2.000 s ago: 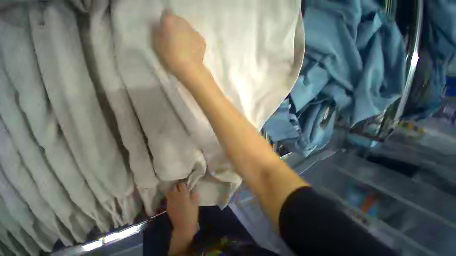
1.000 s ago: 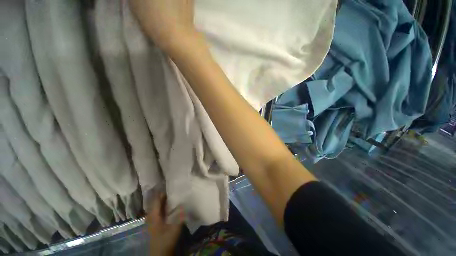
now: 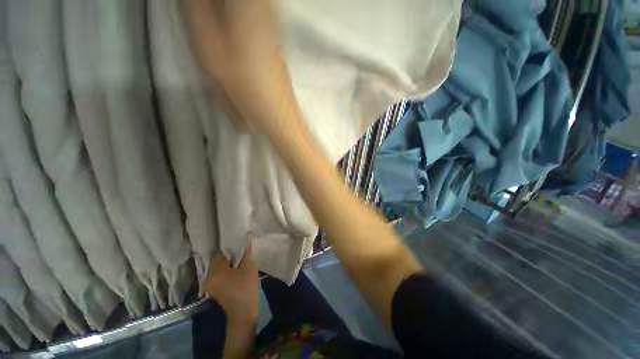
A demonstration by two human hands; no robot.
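Beige cloth [image 3: 365, 49] lies over the rack, smooth at the upper middle and in long parallel ridges at the left, with gathered ends along the front. My left hand [image 3: 235, 284] is at the cloth's front edge, with a fold between thumb and finger. My right hand [image 3: 235, 63] is over the upper part of the cloth, strongly blurred; its fingers cannot be made out. My right forearm crosses the cloth's right part and hides some of it.
The rack's curved metal edge [image 3: 151, 324] runs below the cloth ends. Bare narrow tubes [image 3: 375, 144] show right of the beige cloth. Crumpled blue-green cloth [image 3: 491, 112] lies at the right, beside another curved metal rail [image 3: 580, 91]. Grey floor [image 3: 519, 280] is at lower right.
The view has shifted. The cloth's lower right part is drawn back, showing more bare tubes. My left hand has moved up to the cloth edge; my right hand has moved toward the top since the first frame.
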